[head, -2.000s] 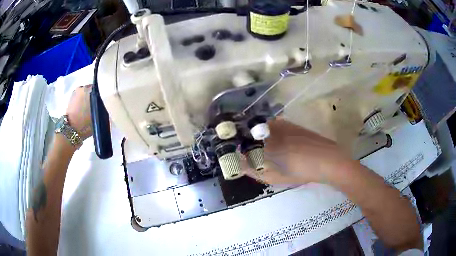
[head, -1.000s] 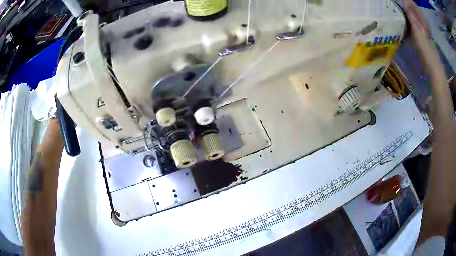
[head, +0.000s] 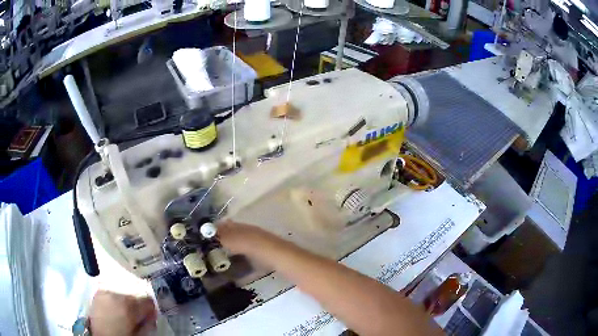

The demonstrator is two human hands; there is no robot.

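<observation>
The cream sewing machine (head: 282, 170) stands across the white table, with two ribbed tension knobs (head: 206, 262) at its front. My right hand (head: 233, 237) reaches in beside the knobs from the right; its fingers are hidden behind them, so I cannot tell if it holds anything. My left hand (head: 123, 315) is at the lower left, blurred, at the left edge of the metal slide plates, its fingers curled; I cannot tell if it holds anything. Thin white threads (head: 234, 98) run down to guides on the head. A folded white cloth stack (head: 16, 275) lies at the far left.
A black lamp stick (head: 84, 243) hangs left of the head. A black spool (head: 198, 131) sits on top. The handwheel (head: 413, 102) is at the right end. An orange-brown bottle (head: 449, 289) and white cloth lie on the side board. A white-filled bin (head: 219, 79) stands behind.
My right hand has moved from the machine's right end to beside the tension knobs. My left hand has come into view at the lower left. The view has tilted up and shows more floor.
</observation>
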